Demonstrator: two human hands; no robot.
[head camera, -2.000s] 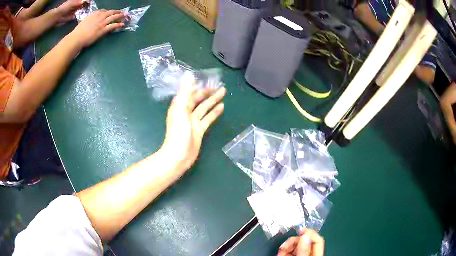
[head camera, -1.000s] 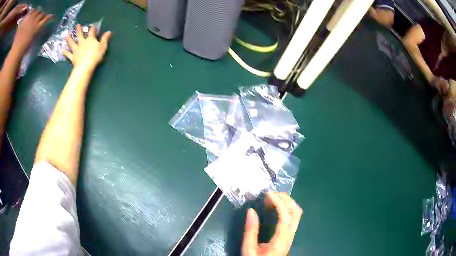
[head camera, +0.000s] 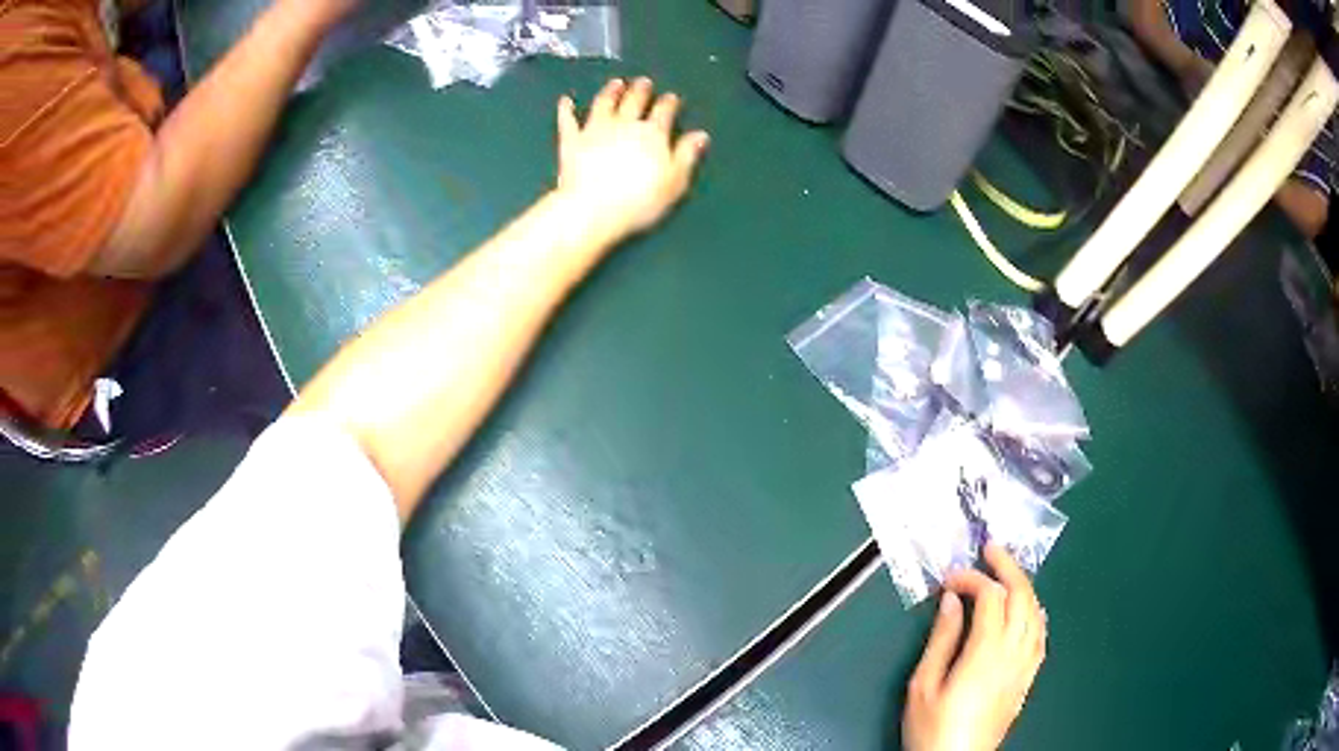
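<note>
A pile of clear zip-lock bags (head camera: 1013, 385) with small dark parts lies overlapping on the green table beside the dark seam. My right hand (head camera: 981, 646) is at the pile's near edge, its fingertips touching the lowest bag (head camera: 922, 514); I cannot tell if it grips the bag. My left hand (head camera: 629, 154) is stretched far forward, palm down with fingers apart, and holds nothing. Other clear bags (head camera: 507, 37) lie at the top of the view, beyond my left hand.
Two grey speakers (head camera: 928, 110) stand beyond the pile. Yellow cables (head camera: 1006, 242) lie beside them. Two white posts with black feet (head camera: 1175, 162) stand at the right, past the pile. A person in an orange sleeve (head camera: 66, 162) reaches over the table at the upper left.
The bags moved by my left hand now lie at the far side, and the hand has come away from them. My right hand has gone from lifted near the pile to touching its near bag.
</note>
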